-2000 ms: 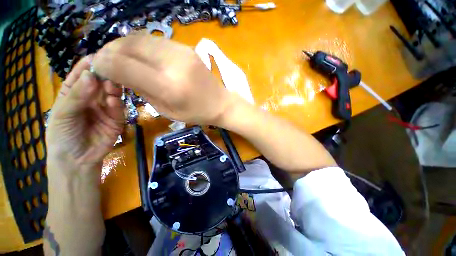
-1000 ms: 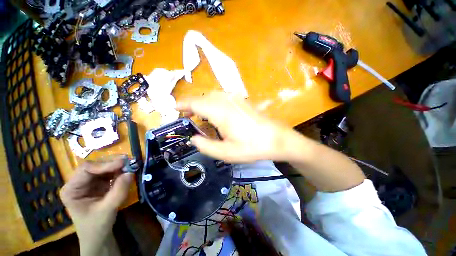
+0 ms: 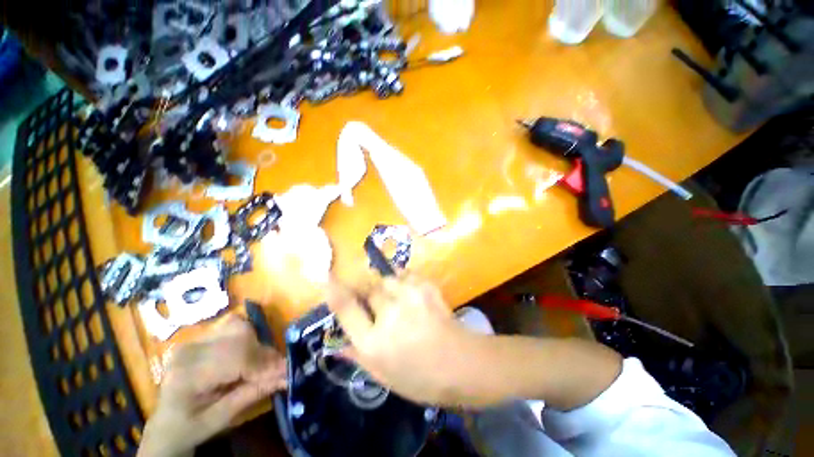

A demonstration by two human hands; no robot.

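Note:
The black round base (image 3: 357, 418) of the unit is at the bottom centre, cut off by the picture edge. Its metallic ring shows below my right hand. My right hand (image 3: 402, 335) is over its upper part, fingers bent; what they touch is hidden. My left hand (image 3: 210, 379) is at its left edge, fingertips against or beside the rim, blurred. A black side arm (image 3: 257, 321) shows above my left hand. A small black-and-pale square plate (image 3: 390, 247) lies on the bench just beyond my right fingers.
White cloth or paper (image 3: 308, 234) lies beyond the unit. Silver-white frame plates (image 3: 192, 299) and a black grid tray (image 3: 76, 294) are left. Mechanism parts (image 3: 303, 71) are heaped behind. A glue gun (image 3: 580, 161) lies right; a red-handled screwdriver (image 3: 580, 308) is past the bench edge.
The view has shifted, so the unit sits lower. My left hand, earlier pinching a small part, is now at the base's rim. My right hand stays over the base. The small plate now shows.

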